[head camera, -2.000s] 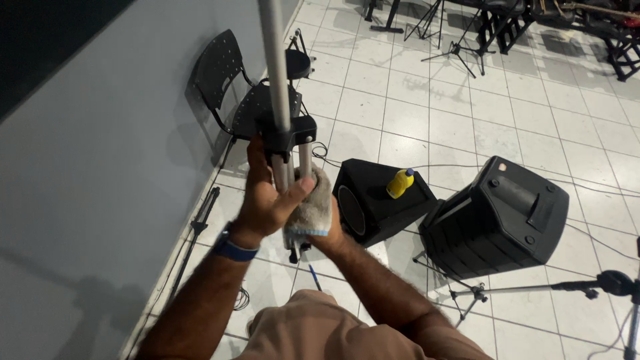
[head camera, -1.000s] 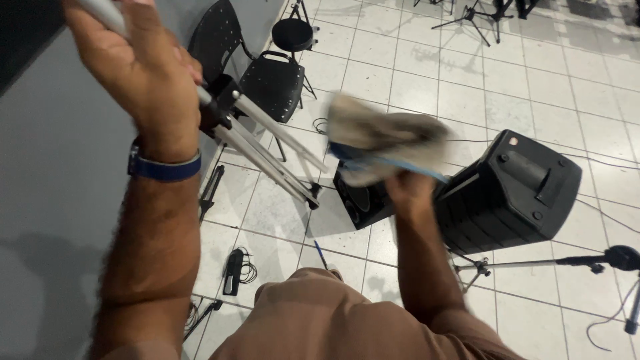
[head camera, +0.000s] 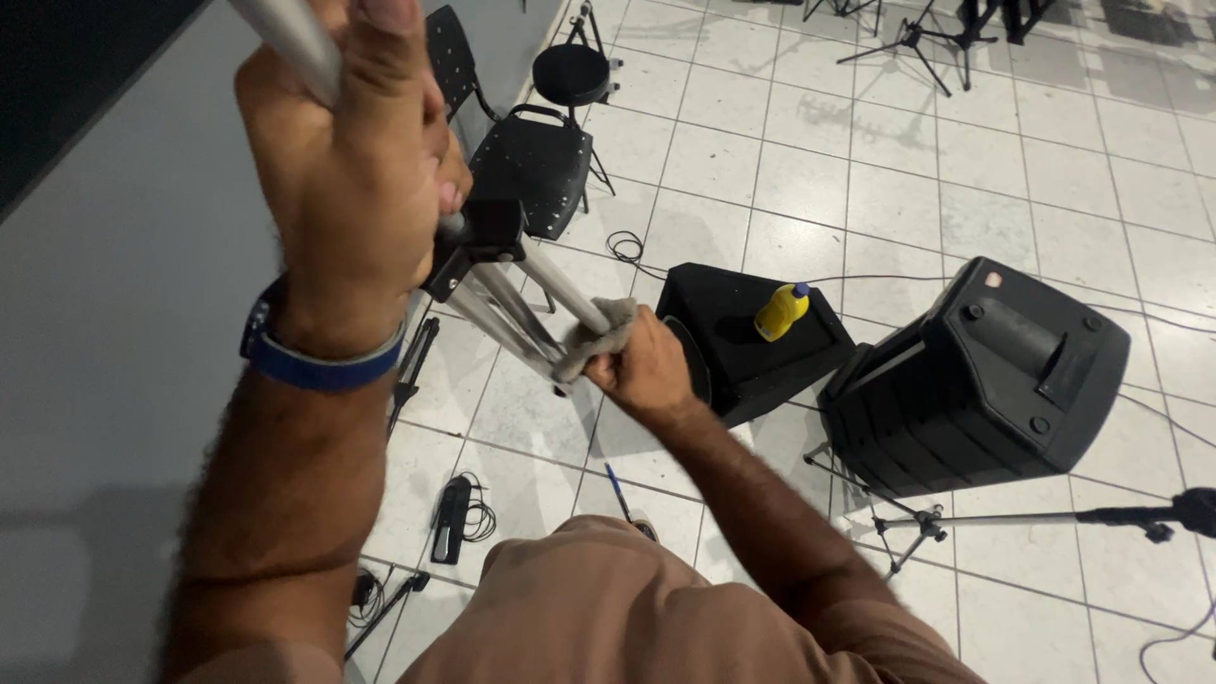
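Note:
My left hand (head camera: 347, 180) grips the silver metal pole (head camera: 290, 43) of a folded tripod stand, at the upper left. Below that hand sits the stand's black collar (head camera: 494, 230), and its silver legs (head camera: 508, 309) slant down to the right. My right hand (head camera: 646, 366) holds a grey cloth (head camera: 598, 337) around the lower part of the legs. A blue band (head camera: 332, 366) is on my left wrist. The fingertips of my right hand are partly hidden by the cloth.
Black chair (head camera: 537, 161) and round stool (head camera: 570, 74) stand along the wall. A black floor speaker (head camera: 760, 380) bears a yellow bottle (head camera: 782, 312); a larger speaker (head camera: 988, 380) is to its right. A microphone stand (head camera: 1007, 519), a pedal (head camera: 452, 521) and cables lie around on the tiled floor.
My left hand has moved up the pole, away from the collar. One second ago my right hand held the cloth off the stand; now the cloth is against the legs. The stand has tilted.

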